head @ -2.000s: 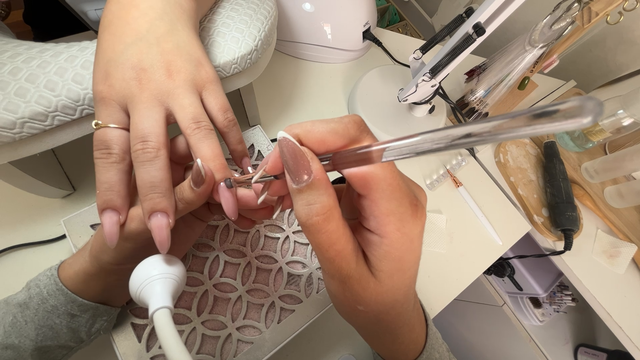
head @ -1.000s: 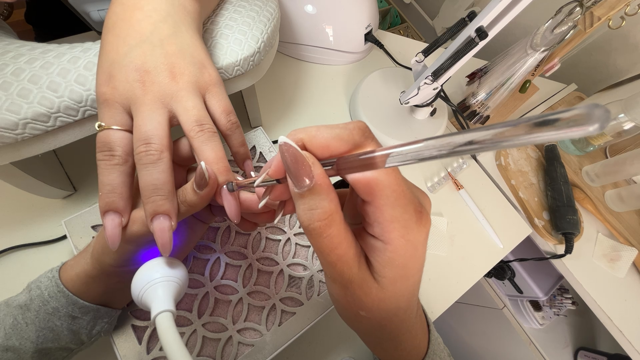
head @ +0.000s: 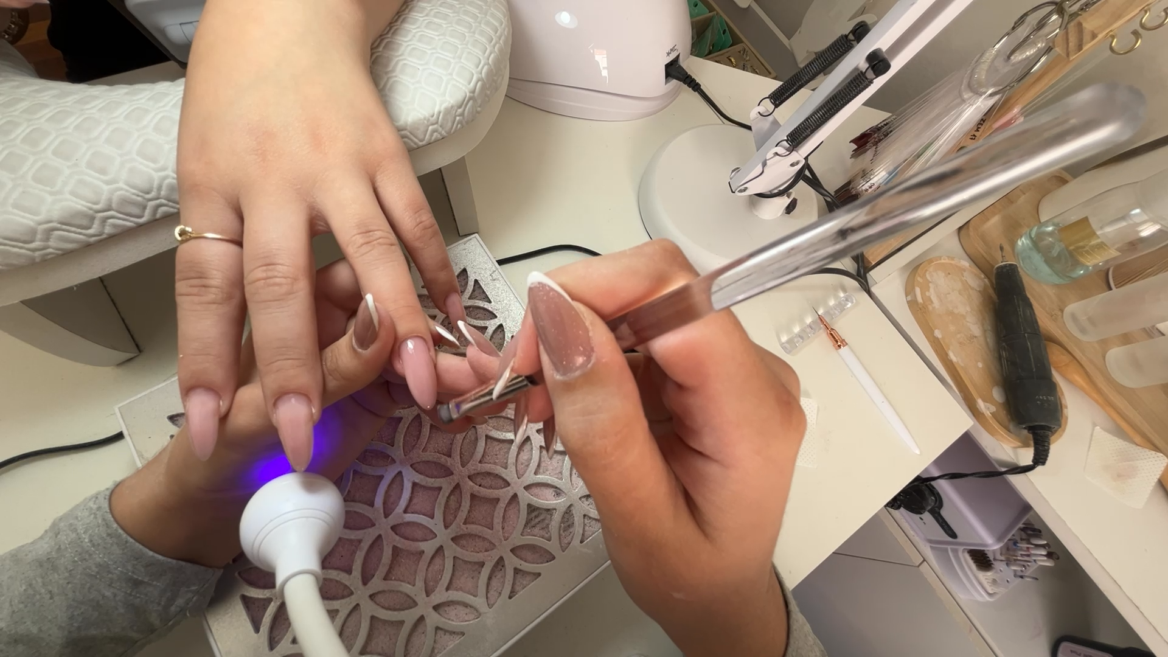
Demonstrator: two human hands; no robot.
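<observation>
My right hand [head: 675,429] grips a clear-handled nail brush [head: 876,214], its metal-ended tip close beside the pink nail of another person's finger. That person's hand [head: 292,182], with a thin gold ring [head: 208,236] and long pink nails, lies palm down from the top. Under it, my left hand [head: 210,474] supports the fingers, my thumb against one of them; much of my left hand is hidden. A small white gooseneck lamp [head: 292,525] shines violet light at the fingers, just below two nails. Beneath both hands is a patterned metal grille [head: 438,547].
A white padded armrest [head: 447,68] stands at upper left, a white nail lamp [head: 598,55] behind. Right of it are a desk lamp base [head: 721,196], a white fine brush [head: 867,383], a black nail drill handpiece [head: 1022,347], a wooden tray [head: 940,338] and a glass bottle [head: 1086,237].
The small gooseneck lamp, unlit two seconds ago, now glows violet. The brush tip has shifted slightly from on the nail to just beside it.
</observation>
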